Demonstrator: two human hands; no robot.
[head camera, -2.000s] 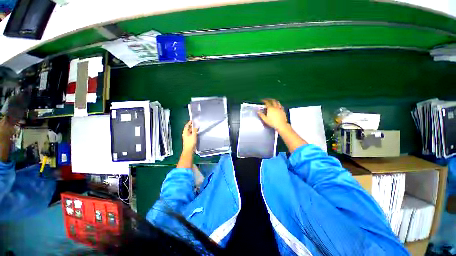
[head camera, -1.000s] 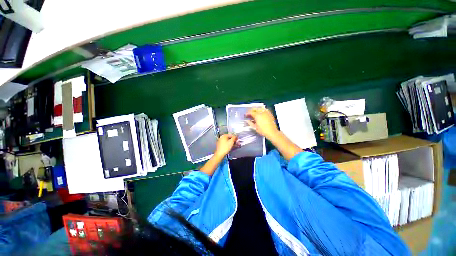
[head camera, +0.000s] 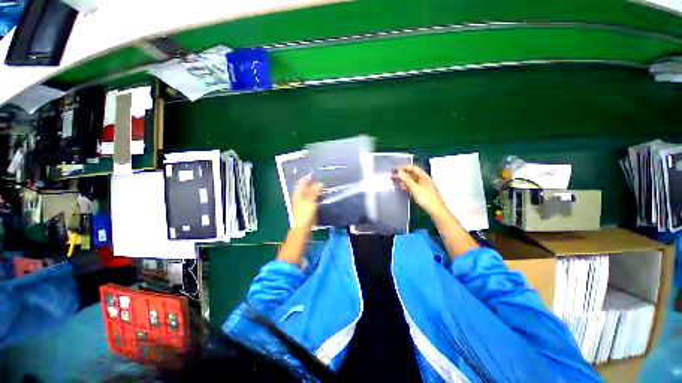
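Observation:
A blurred, shiny grey panel (head camera: 340, 168) is held raised and tilted over the inner edges of two panel stacks. My left hand (head camera: 305, 200) grips its left edge, above the left stack (head camera: 290, 168). My right hand (head camera: 416, 185) is over the upper right of the right stack (head camera: 389, 213), fingertips close together. Glare and blur hide whether they hold the panel, a film or nothing. Dark faces with white edges show on both stacks. A white separator sheet (head camera: 460, 191) lies right of my right hand.
At left, a leaning panel bundle (head camera: 191, 200) rests on a white board (head camera: 138, 217). A red tray (head camera: 146, 322) is lower left. At right are a beige fixture (head camera: 557, 209), an open carton (head camera: 542, 277) and another panel bundle (head camera: 658, 187). A blue bin (head camera: 249, 69) is behind.
Both hands were together on the right stack. My left hand has moved left with a raised panel; my right hand is now nearer the right stack's right edge. The camera view has shifted.

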